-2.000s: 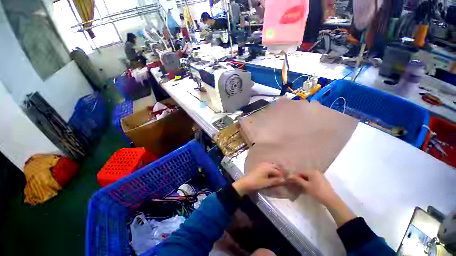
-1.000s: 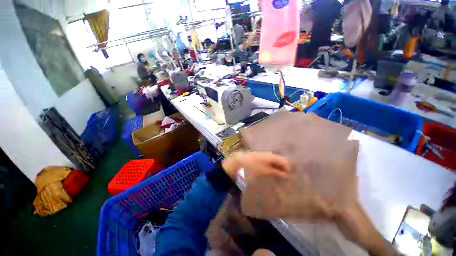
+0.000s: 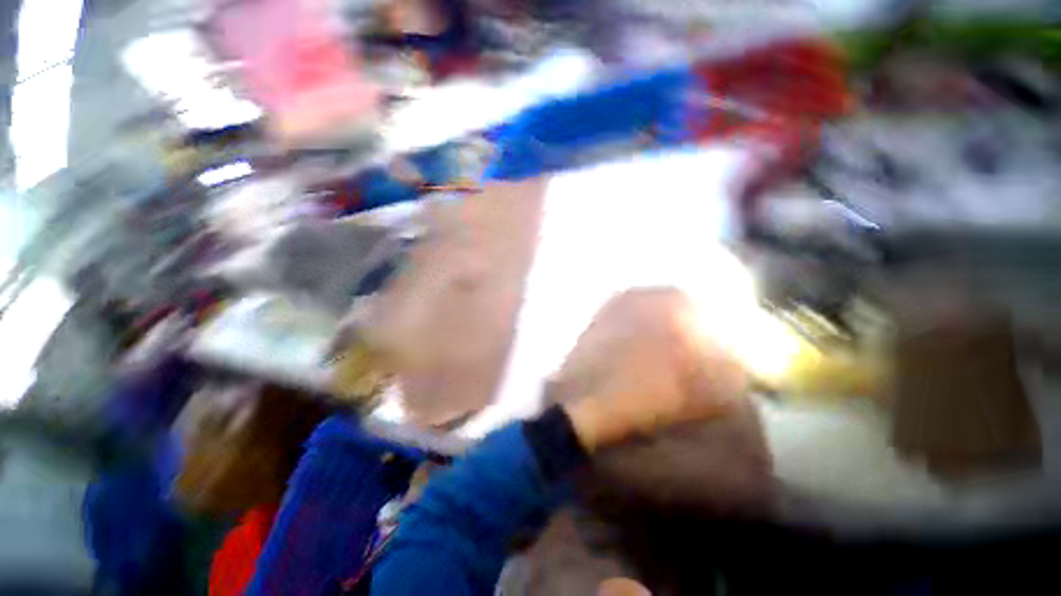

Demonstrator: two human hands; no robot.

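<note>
The picture is strongly blurred. My left hand [image 3: 638, 390], in a blue sleeve with a dark cuff, is closed on a brown fabric panel [image 3: 698, 466] beside the bright needle lamp. The panel lies at the table's front edge and hangs below it. The fingertips are smeared by the blur. I cannot make out my right hand. A larger taupe fabric pile [image 3: 460, 291] lies on the white table [image 3: 628, 210], left of the hand.
A yellowish machine bed [image 3: 832, 370] is right of the lamp glow, with a darker-brown stack [image 3: 966, 390] beyond it. A blue basket [image 3: 593, 122] and a red one [image 3: 774, 93] stand behind the table. A blue crate [image 3: 332, 501] is at lower left.
The view has swung right towards the lit machine area. My left hand has moved right, away from the taupe pile, with a brown panel. My right hand has dropped out of clear sight.
</note>
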